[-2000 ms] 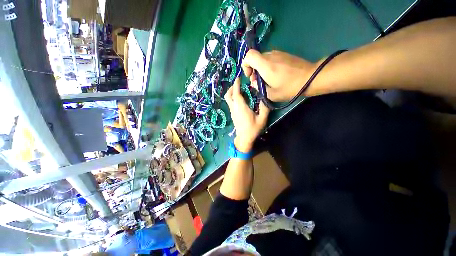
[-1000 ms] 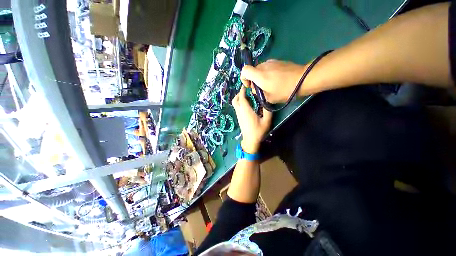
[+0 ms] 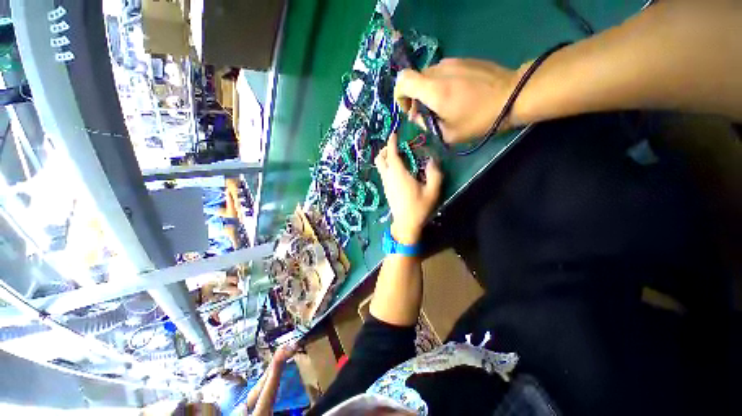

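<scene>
My right hand is closed around a dark soldering iron with a thick black cord looping past the wrist. Its tip points up the bench among the rings. My left hand, with a blue wristband, holds a green ring circuit board with thin wires, some red, near the bench edge. The fingers partly hide the board. More ring circuit boards with tangled lead wires lie in a long pile on the green bench.
Round wound stators sit on stacked cardboard sheets at the bench edge. Open cardboard boxes stand below the edge. Another person's arm shows at the lower left. A black cord lies on the bench.
My right hand with the iron has moved up, away from my left hand, and more of the held board and its red wires shows. Another person's arm has come into view.
</scene>
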